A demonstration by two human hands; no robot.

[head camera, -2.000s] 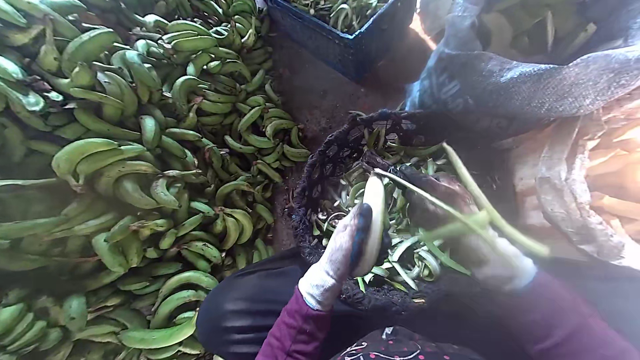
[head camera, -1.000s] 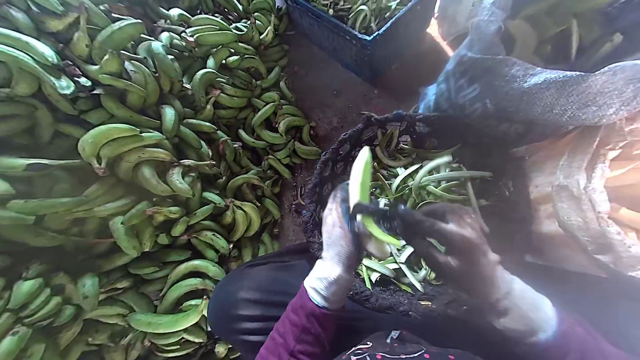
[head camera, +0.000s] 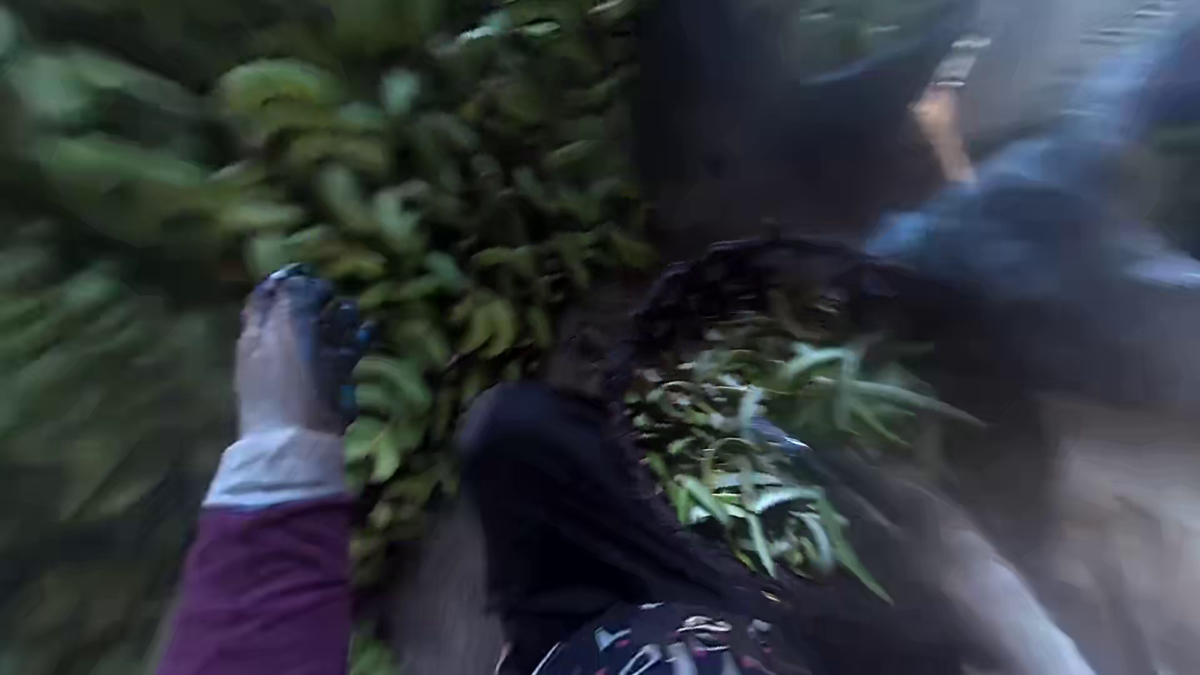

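Note:
My left hand [head camera: 298,352], in a white glove with dark fingers, is over the big pile of green plantains [head camera: 375,216] on the left. Its fingers look curled, but blur hides whether they hold anything. On the right, my right hand [head camera: 844,478] is a dark smear at the edge of the green peels [head camera: 750,441], which lie in a dark mesh basket or sack [head camera: 703,267]. A small shiny bluish shape [head camera: 780,436] shows near its fingertips, too blurred to name.
My dark-clad knee [head camera: 544,441] stands between the pile and the peels. A bluish woven sack [head camera: 1022,216] lies at the upper right, with a pale sack [head camera: 1134,497] below it. Dark floor [head camera: 694,178] shows beyond the peels.
My left hand has moved left, from the peels to the plantain pile; the partly peeled plantain it held is no longer seen. The view has blurred strongly.

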